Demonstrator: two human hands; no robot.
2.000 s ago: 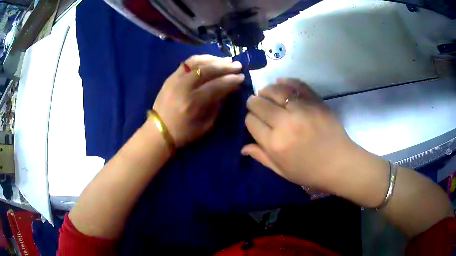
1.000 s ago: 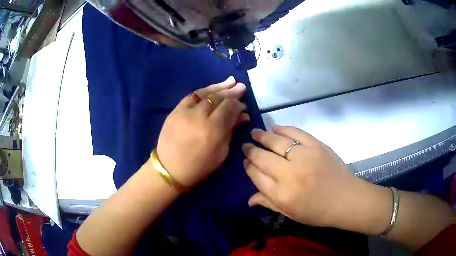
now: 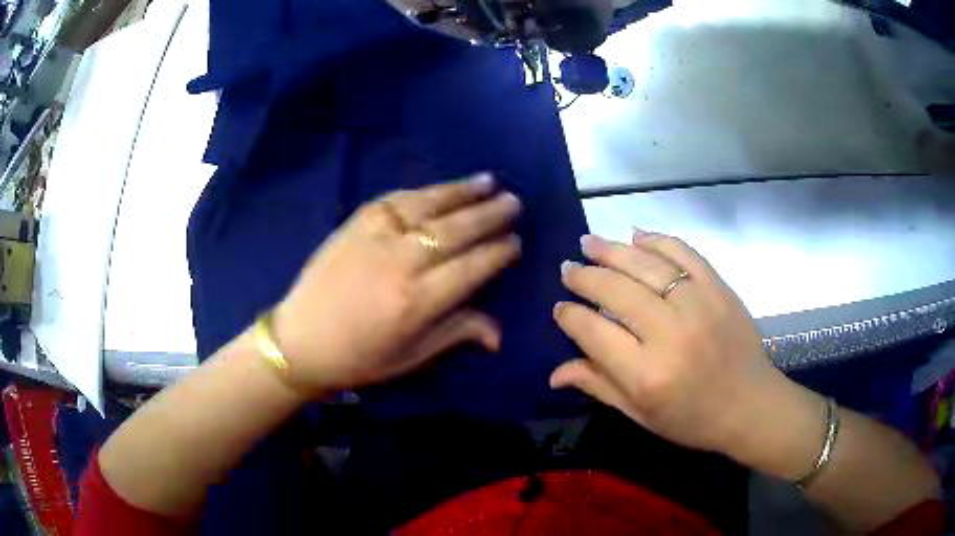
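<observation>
A navy cut panel lies on the white machine table, its right edge running up to the presser foot and needle. The sewing machine head is cut off by the top of the picture. A dark blue round knob is right of the needle. My left hand lies flat on the panel, fingers slightly apart. My right hand rests at the panel's right edge, fingertips on or beside the cloth, fingers apart. The panel hangs over the table's front edge.
A clear edge ruler runs along the table front at the right. A white board or flap lies at the left. A red basket stands at the lower left. A round metal disc is set in the machine bed.
My left hand has moved off the needle area and spread on the cloth. My right hand has moved down and right. More of the panel shows, with folds at its left edge.
</observation>
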